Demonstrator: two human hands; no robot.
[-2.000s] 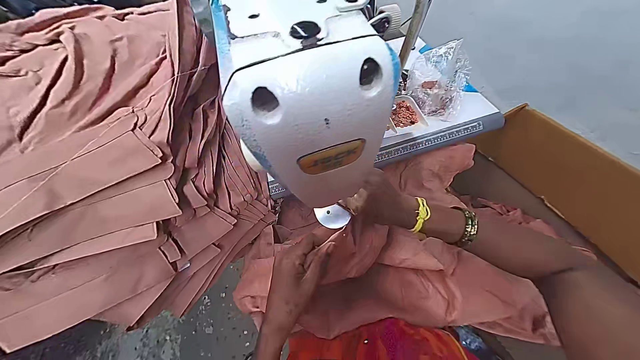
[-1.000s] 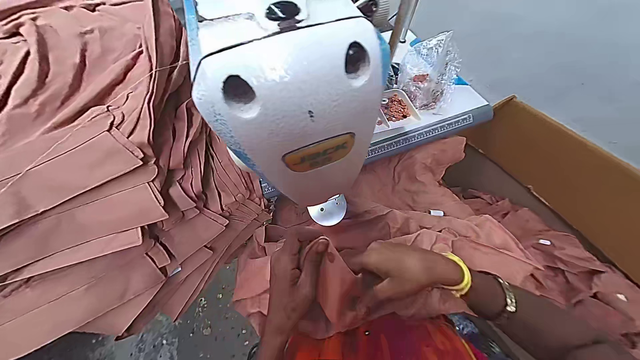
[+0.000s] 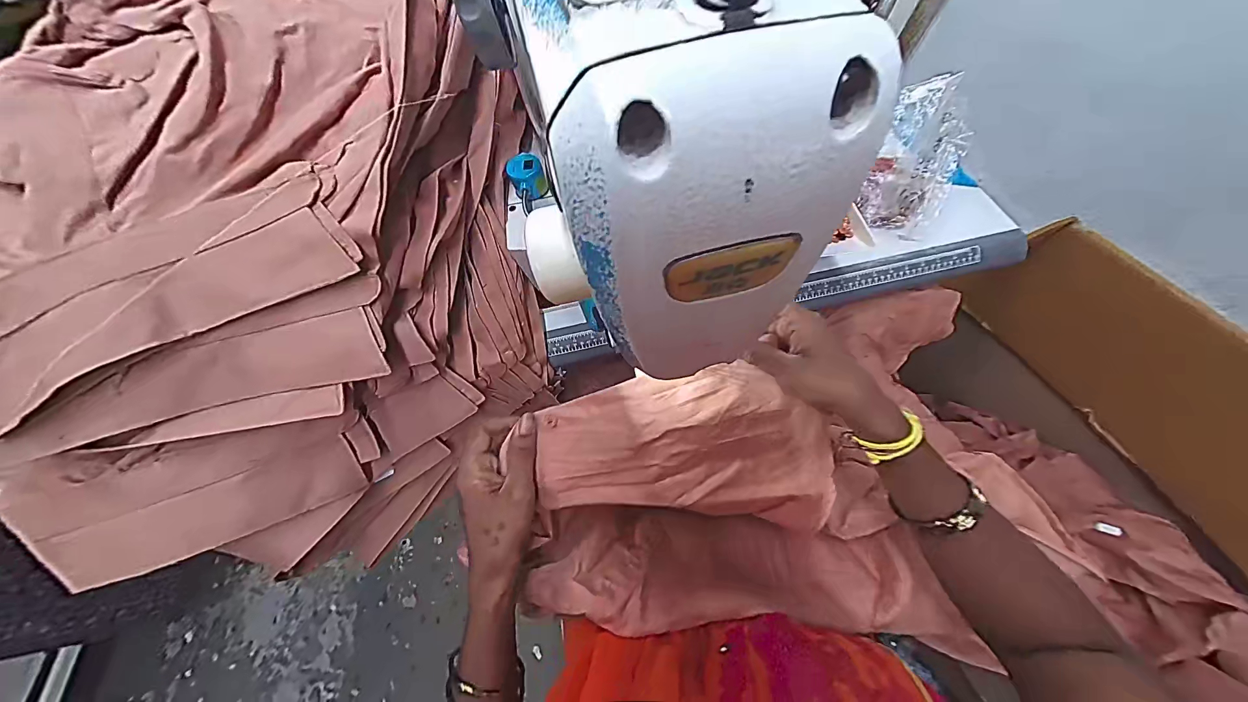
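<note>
A salmon-pink cloth garment piece (image 3: 682,448) is spread between my two hands, just below the white head of a Jack sewing machine (image 3: 721,195). My left hand (image 3: 499,483) pinches the cloth's left end between thumb and fingers. My right hand (image 3: 819,361), with a yellow bangle and a dark bracelet at its wrist, grips the upper right edge beside the machine head's lower tip. Some of its fingertips are hidden in the folds. The needle area is hidden behind the machine head. More of the same cloth hangs over my lap.
A large stack of folded pink cloth pieces (image 3: 195,341) lies at the left. Behind the machine head, a clear plastic bag (image 3: 912,161) rests on the machine bed (image 3: 985,229). A brown board edge (image 3: 1121,370) runs along the right, beside more bunched cloth (image 3: 1072,526).
My hands have moved apart, stretching the cloth between them. My left hand has gone left, while my right hand has moved up towards the machine head.
</note>
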